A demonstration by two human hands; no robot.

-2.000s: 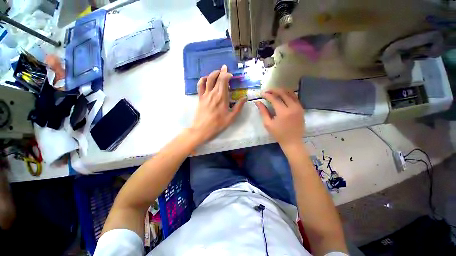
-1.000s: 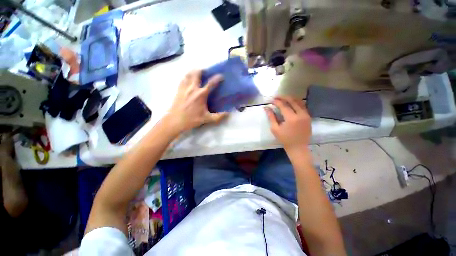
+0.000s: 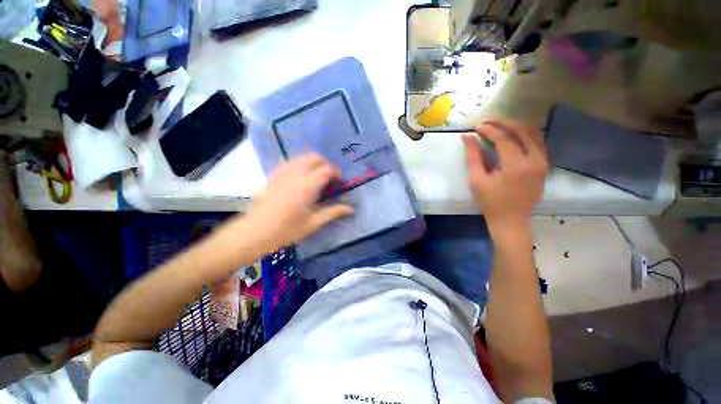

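Observation:
The translucent blue-grey sewing template (image 3: 368,118) lies tilted at the table's front edge, its lower end jutting over my lap. It has a U-shaped slot, black marks and a thin red strip (image 3: 360,181). A grey fabric piece lies at its lower part. My left hand (image 3: 296,197) is over the template's left side, fingers near the red strip; whether it grips anything is unclear. My right hand (image 3: 510,170) is at the front of the machine bed, fingers curled; a small dark thing may be between them, but it is too blurred to tell.
The needle plate with a yellow patch (image 3: 434,110) is under the sewing machine head. Grey fabric pieces (image 3: 605,150) lie right of my right hand. Dark flap pieces (image 3: 204,134), scraps (image 3: 103,99) and a spare template (image 3: 156,28) lie left. A blue basket (image 3: 190,335) is below.
The template has come out from under the machine head toward my lap and now lies flat and turned. My left hand moved with it. The view has shifted, and the needle plate is uncovered.

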